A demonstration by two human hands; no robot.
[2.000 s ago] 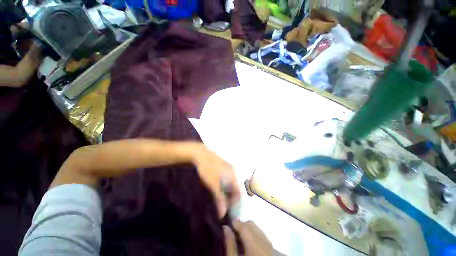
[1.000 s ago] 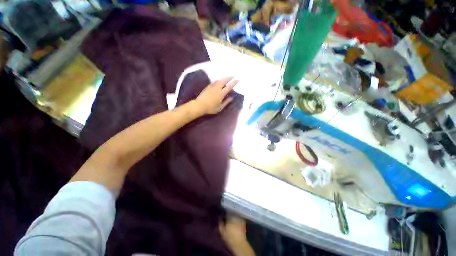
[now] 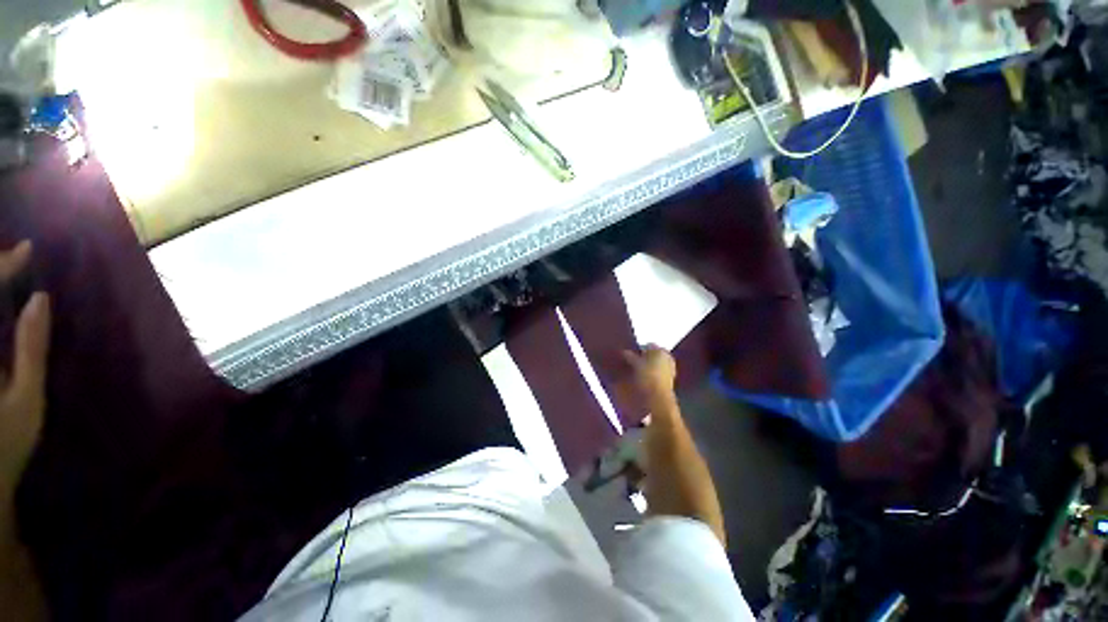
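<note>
My left hand (image 3: 24, 340) is at the left edge, partly cut off, over a dark maroon panel (image 3: 116, 292) that hangs over the table's front edge; its fingers look spread. My right hand (image 3: 654, 368) is below the table edge with its fingers on a narrow maroon cut piece (image 3: 598, 328). More maroon strips (image 3: 553, 395) and white flat shapes (image 3: 662, 304) lie around it. Whether the right fingers are closed on the piece is hard to tell.
Labels (image 3: 377, 79), a red ring (image 3: 298, 43) and green-handled snips (image 3: 529, 131) lie on the sewing table. A ruler strip (image 3: 486, 265) runs along its front edge. A blue basket (image 3: 869, 280) stands at the right. More cloth lies on the floor.
The view has swung down and right. My right hand has moved from the table's front edge to the cut pieces below it. My left hand is now at the left edge of view.
</note>
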